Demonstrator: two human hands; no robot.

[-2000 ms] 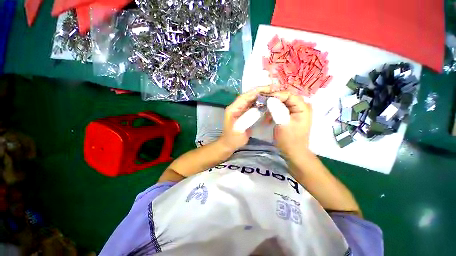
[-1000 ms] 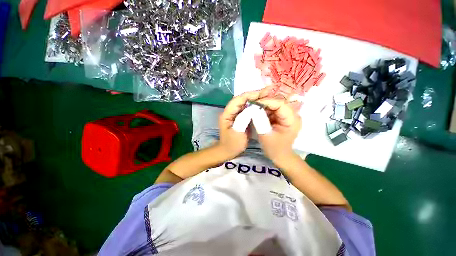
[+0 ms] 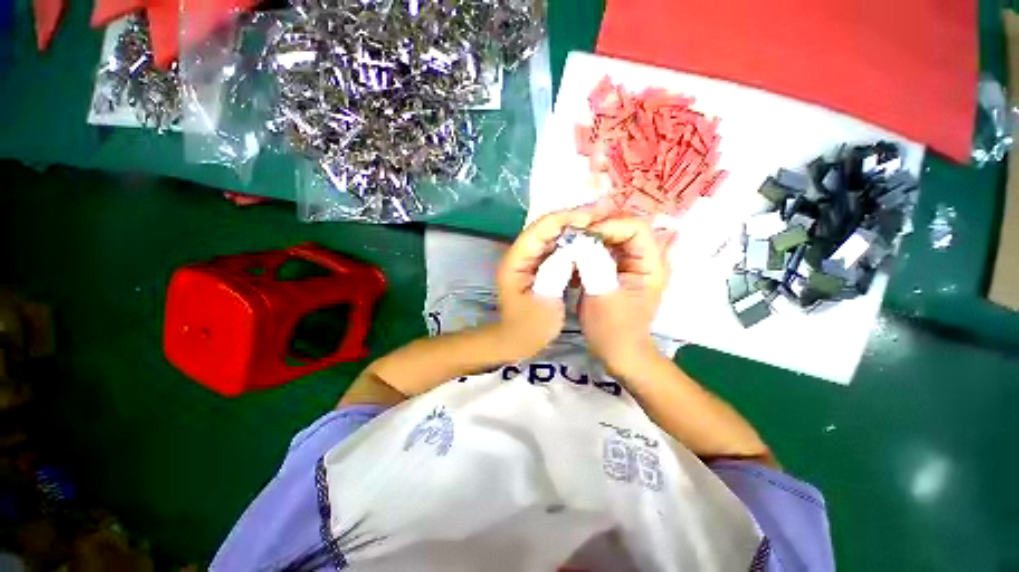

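Observation:
My left hand (image 3: 533, 282) and my right hand (image 3: 628, 282) meet over the lap at the near edge of the white board (image 3: 715, 285). White cots cover both thumbs, which press side by side. Between the fingertips they hold a small dark and silvery piece (image 3: 578, 235), mostly hidden by thumbs and fingers. A pile of red strips (image 3: 654, 145) lies just beyond the hands on the white board. A pile of dark blocks (image 3: 832, 223) lies at its right. A heap of shiny metal clips (image 3: 380, 95) lies on clear plastic at the left.
A red sheet (image 3: 793, 56) lies behind the white board. Smaller metal parts (image 3: 143, 73) and red offcuts (image 3: 207, 25) are at the upper left. A red stool (image 3: 268, 318) stands on the floor at the left. Brown cardboard (image 3: 1007, 240) shows at the right edge.
Two seconds ago the thumbs were apart with the small piece visible between them; now they are together, covering most of it. The hands stay close together near the board's edge.

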